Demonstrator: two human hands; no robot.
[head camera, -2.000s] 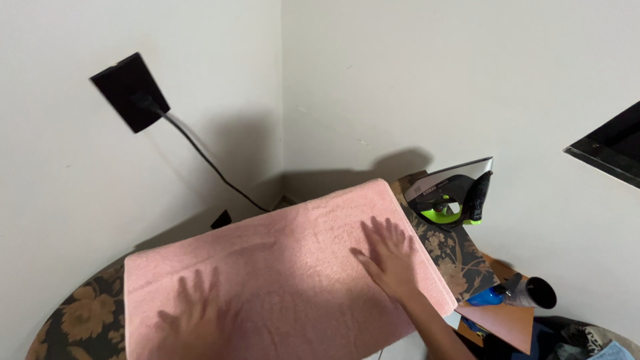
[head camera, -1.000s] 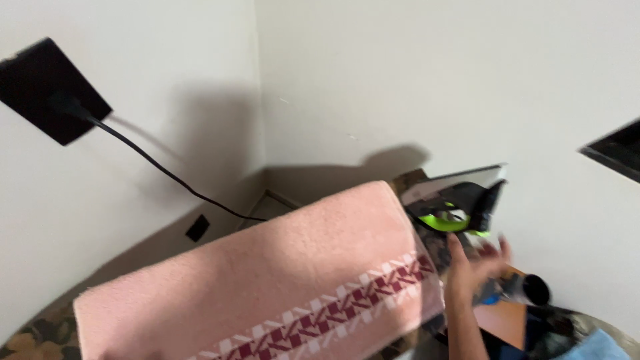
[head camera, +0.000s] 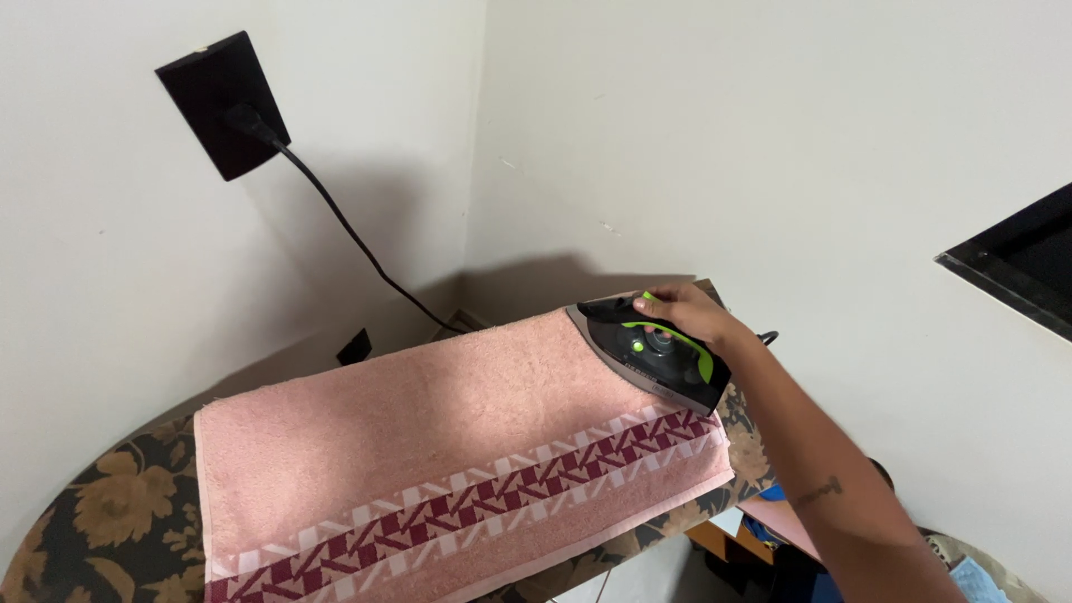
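Observation:
My right hand grips the handle of a black and green clothes iron, whose soleplate rests on the right end of a pink towel. A small green light shows on the iron. The towel lies spread over an ironing board with a dark floral cover, and a maroon and white patterned band runs along its near side. My left hand is out of view.
A black wall outlet plate holds a plugged-in black cord that runs down behind the board. A black-framed recess is on the right wall. Clothes and an orange-edged shelf sit below right.
The iron stood on end at the board's right; now my right hand holds it flat on the towel. The towel shows its patterned band, unseen two seconds ago. My left hand has left the view.

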